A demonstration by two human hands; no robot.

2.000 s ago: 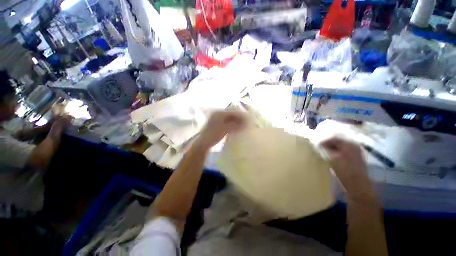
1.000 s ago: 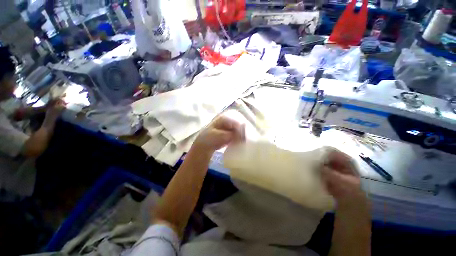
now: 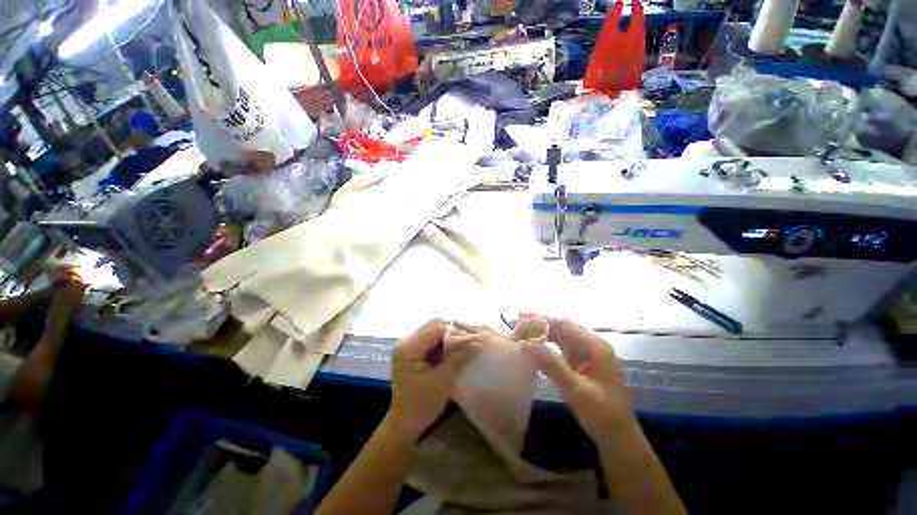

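A cream fabric piece (image 3: pixel 498 387) hangs between my hands at the table's front edge, with beige cloth below it over my lap. My left hand (image 3: pixel 422 370) grips its upper left edge. My right hand (image 3: pixel 583 370) grips its upper right edge, where the cloth is folded or curled between the fingers. The hands are close together, in front of and left of the presser foot (image 3: pixel 575 262) and apart from it. The white sewing machine (image 3: pixel 644 216) stands at right. The fingertips partly hide the held edge.
A fanned stack of cream cut pieces (image 3: pixel 322 256) lies left of the needle. Dark snips (image 3: pixel 706 311) lie right of it, before loose tan strands (image 3: pixel 689 264). A blue crate (image 3: pixel 166 458) with cloth is low left. A person's arm (image 3: pixel 45 347) is at far left.
My hands have come closer together and the spread cream piece is now gathered between them, hanging down. The view has turned, so the machine shows farther left and more fully.
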